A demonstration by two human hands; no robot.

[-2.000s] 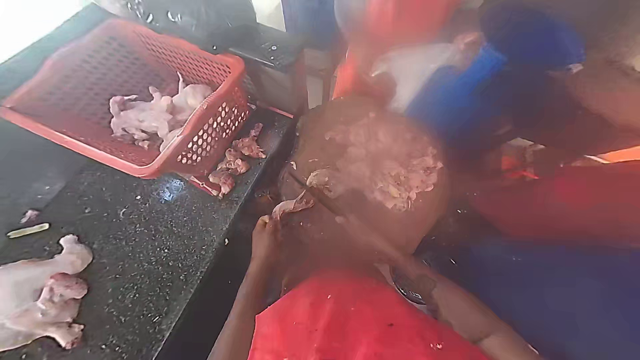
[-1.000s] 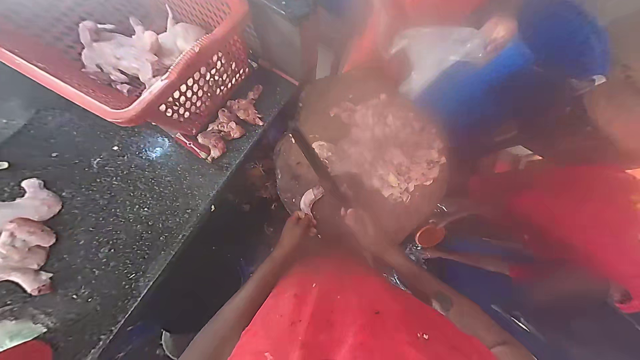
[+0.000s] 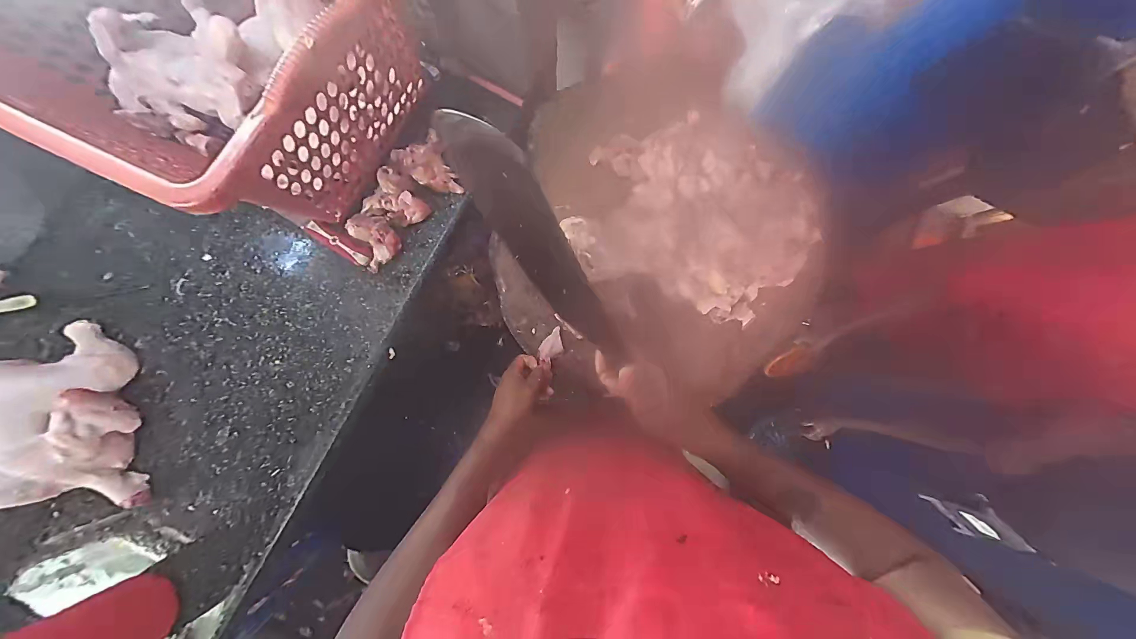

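My left hand (image 3: 522, 383) pinches a small piece of raw chicken (image 3: 550, 344) near the front left edge of a round chopping block (image 3: 524, 306). In my right hand (image 3: 632, 380) is a large dark-bladed knife (image 3: 532, 222), its broad tip reaching up and left past the block toward the counter edge. Its handle is hidden in my fingers. A heap of chopped raw chicken (image 3: 710, 213) lies on the far part of the block, hazy in the picture.
On the dark speckled counter (image 3: 266, 355) at left stand a red perforated plastic basket (image 3: 328, 115) with whole plucked chickens (image 3: 186, 71), several chicken scraps (image 3: 390, 204) and another chicken (image 3: 71, 422). People in red (image 3: 1047, 311) and blue clothing are blurred at right.
The knife blade has swung up and left, toward the counter edge. The piece in my left hand shows smaller than the one a second ago. The view has moved closer.
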